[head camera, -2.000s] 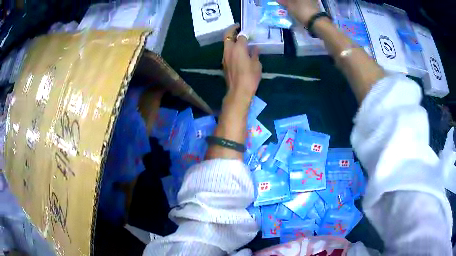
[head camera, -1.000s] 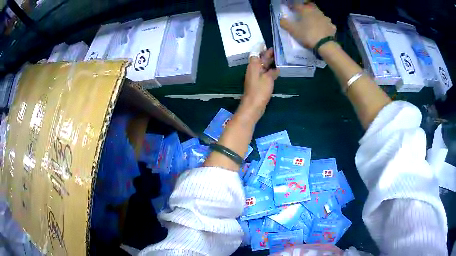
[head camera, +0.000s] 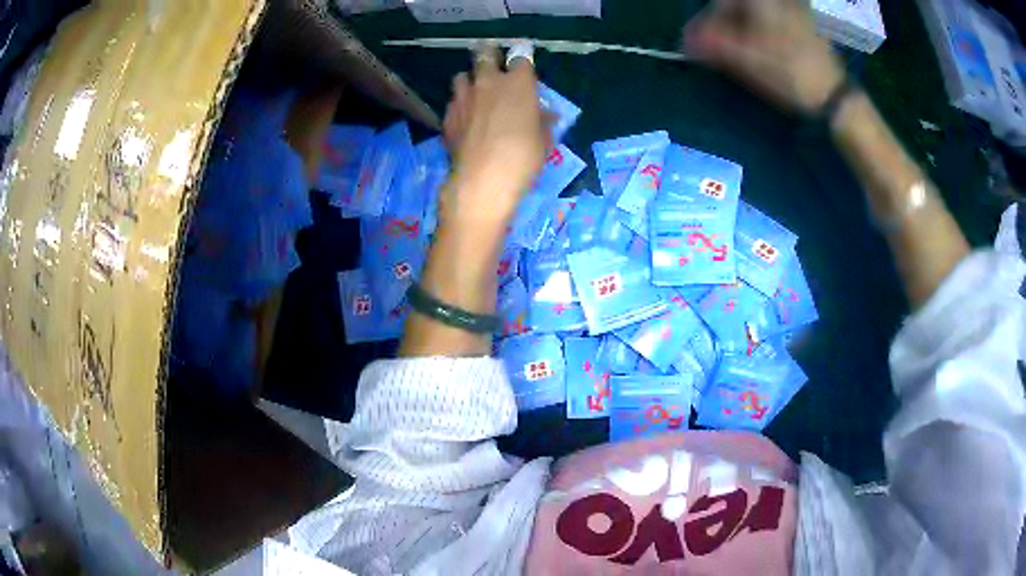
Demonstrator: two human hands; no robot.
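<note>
A heap of light-blue sachets (head camera: pixel 692 242) with red print lies on the dark worktop in front of me. My left hand (head camera: pixel 495 118), with a white cover on one finger, is over the heap's upper left edge. A sachet (head camera: pixel 559 113) shows beside its fingers; whether they hold it is hidden. My right hand (head camera: pixel 765 51) is blurred at the top, above and right of the heap, near a white box (head camera: pixel 849 20). No sachet shows in it, but its fingers are too blurred to read.
A large taped brown carton (head camera: pixel 96 225) lies on its side at left, with blue sachets (head camera: pixel 242 203) inside and its flap (head camera: pixel 349 56) projecting toward the heap. White boxes (head camera: pixel 979 62) stand at the top right, others (head camera: pixel 456 9) at the top edge. A whitish strip (head camera: pixel 563 46) crosses the worktop.
Both hands have left the white box they were at. My left hand has come back to the sachets, and my right hand has moved away from the box. The view has tilted down.
</note>
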